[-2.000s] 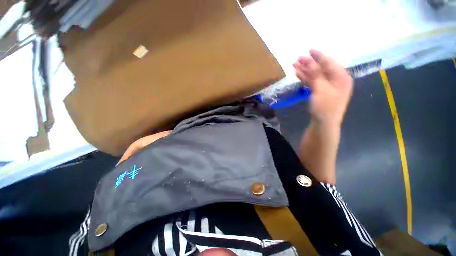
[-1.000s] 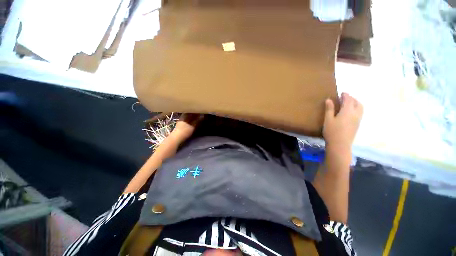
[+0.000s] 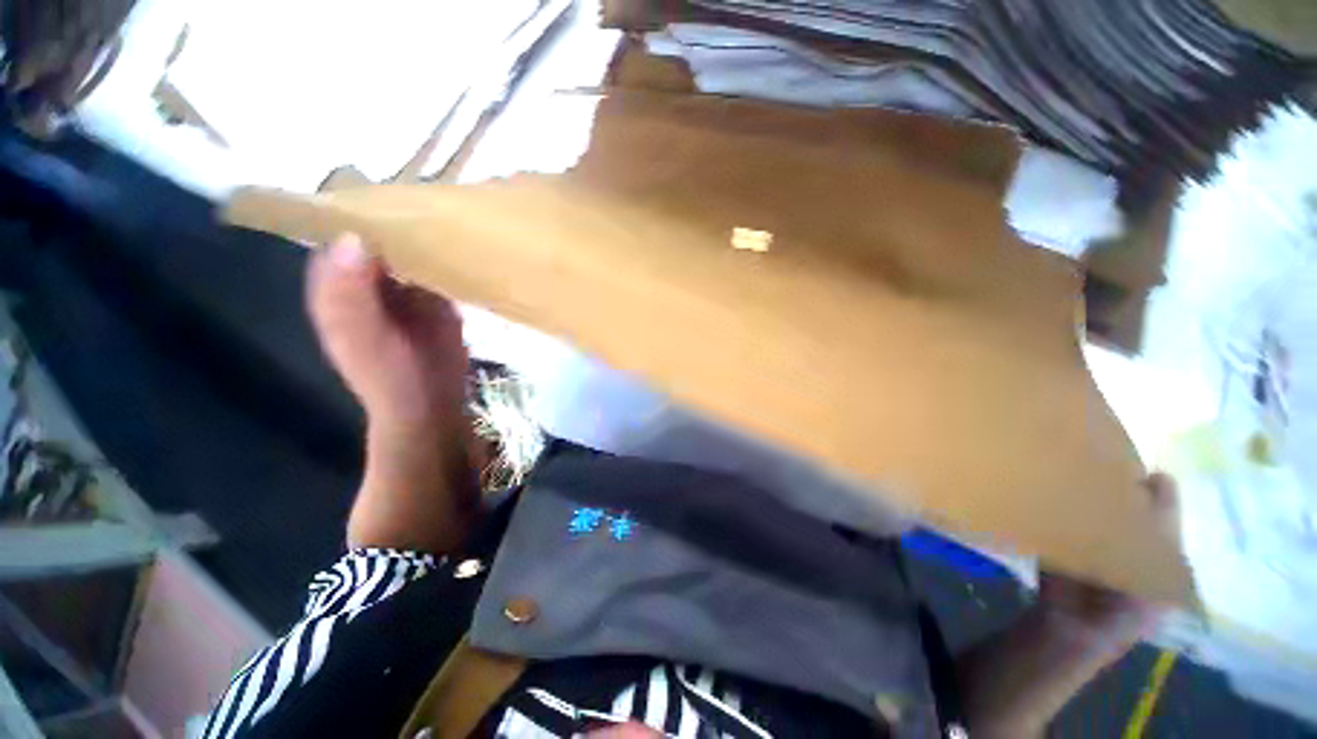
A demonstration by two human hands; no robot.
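Observation:
A large brown cut panel with a small cream ticket spans the view, its near edge lifted off the table. My left hand is at the panel's left corner, thumb up at its edge. My right hand is blurred and mostly behind the right corner, with a fingertip showing at the edge. A pale grey-white underside shows below the lifted near edge. A small whitish piece lies at the panel's upper right.
A fanned panel stack lies beyond. A loose white strip pile is at right. A spiky cream strip bunch is at the table edge by my waist. A blue object is near my right side. Grey shelving stands at lower left.
My left hand has come up from below the table edge to the panel's left corner. The panel's near edge has risen. My right hand has moved right and down with the right corner.

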